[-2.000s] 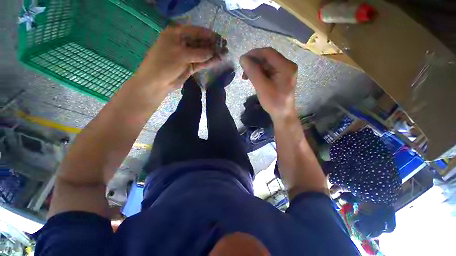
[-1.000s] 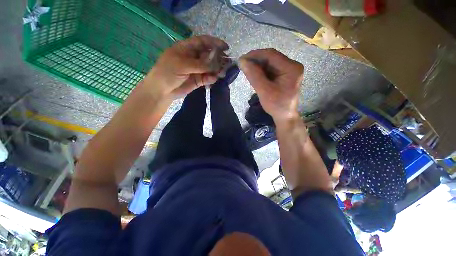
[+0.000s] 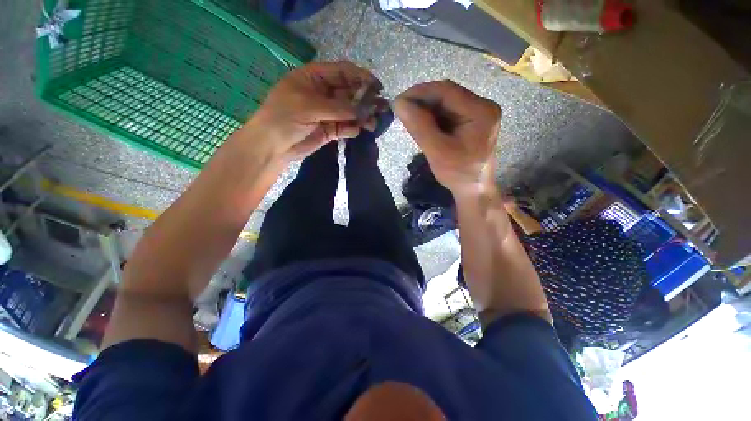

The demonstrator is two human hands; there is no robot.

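Observation:
My left hand (image 3: 317, 111), in the upper middle of the view, pinches a small dark and greyish part (image 3: 366, 103) at its fingertips, held in the air above the floor. The fingers cover most of the part, so its shape cannot be told. My right hand (image 3: 453, 131) is just to the right, with thumb and index fingertips pinched together close beside the part. I cannot see whether anything thin is between them.
A green plastic crate (image 3: 136, 136) stands on the floor at upper left. A brown cardboard surface (image 3: 659, 107) at upper right bears a pale spool with a red end (image 3: 585, 15). A person in dotted dark clothing (image 3: 589, 275) is at lower right, near blue crates (image 3: 671, 263).
My two hands have come closer together than two seconds ago; over the last second they have barely moved. The dotted clothing at lower right has shifted and blurred.

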